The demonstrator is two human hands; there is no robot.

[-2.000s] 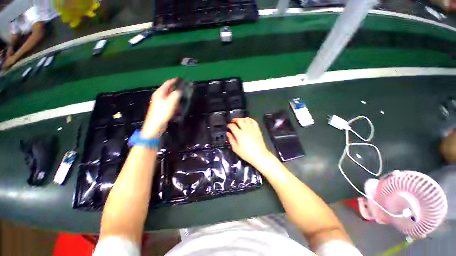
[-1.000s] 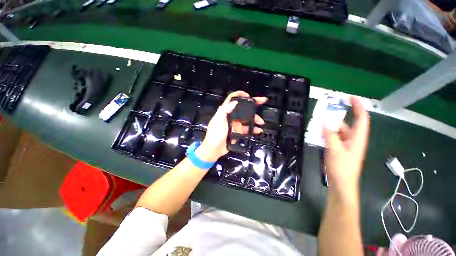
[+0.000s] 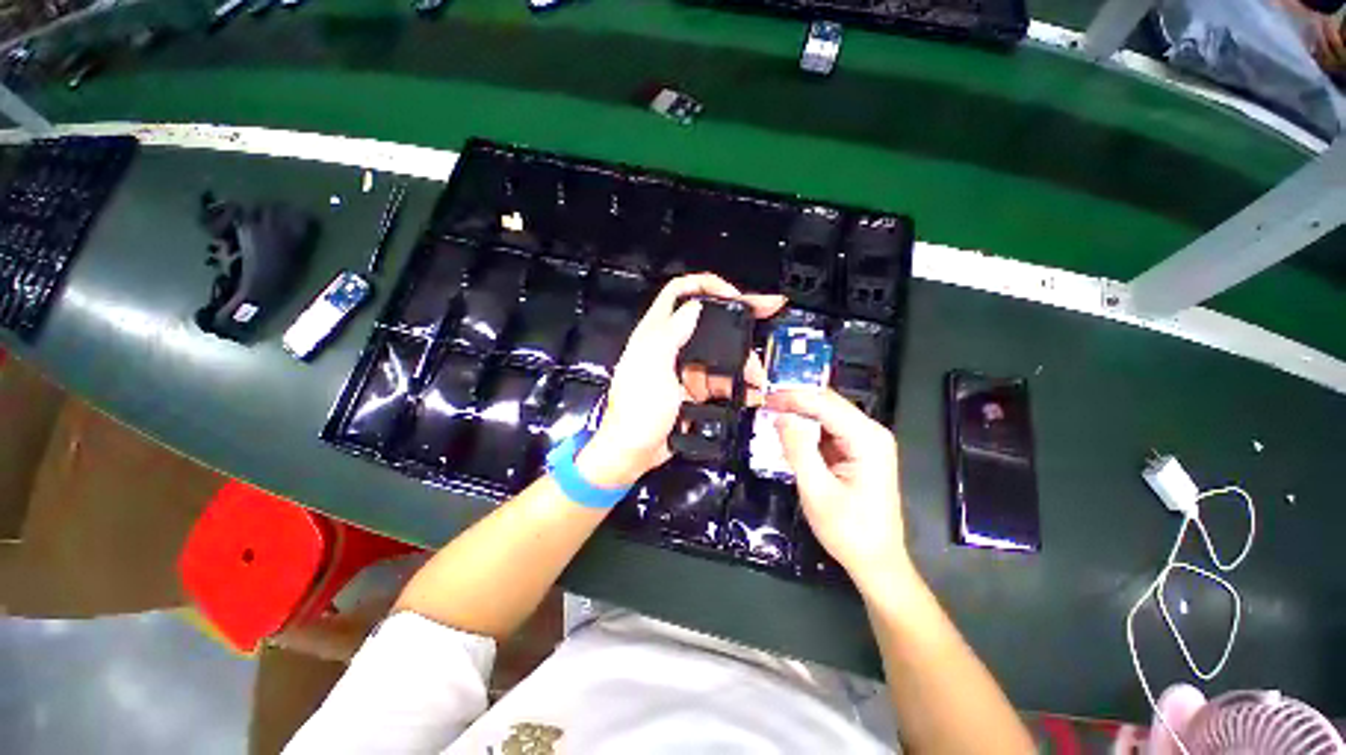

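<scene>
My left hand (image 3: 650, 376), with a blue band at the wrist, holds a black phone housing (image 3: 716, 338) with a rectangular window opening over the tray. My right hand (image 3: 843, 465) holds a circuit board (image 3: 799, 357), blue at its upper end and white below, just right of the housing. My fingers cover part of the board. The black blister tray (image 3: 480, 305) lies under both hands. Several black housings (image 3: 874, 266) sit in its pockets at the right side.
A smartphone (image 3: 994, 460) lies right of the tray, then a white charger (image 3: 1171, 482) with cable and a pink fan (image 3: 1267, 730). At left are another board (image 3: 326, 314), a black lump (image 3: 254, 266) and another tray (image 3: 56, 221). The green conveyor (image 3: 591, 89) carries parts behind.
My right hand has moved left from the bench right of the tray, bringing the circuit board beside the housing. My left hand still holds the housing. The board's spot beside the smartphone is bare.
</scene>
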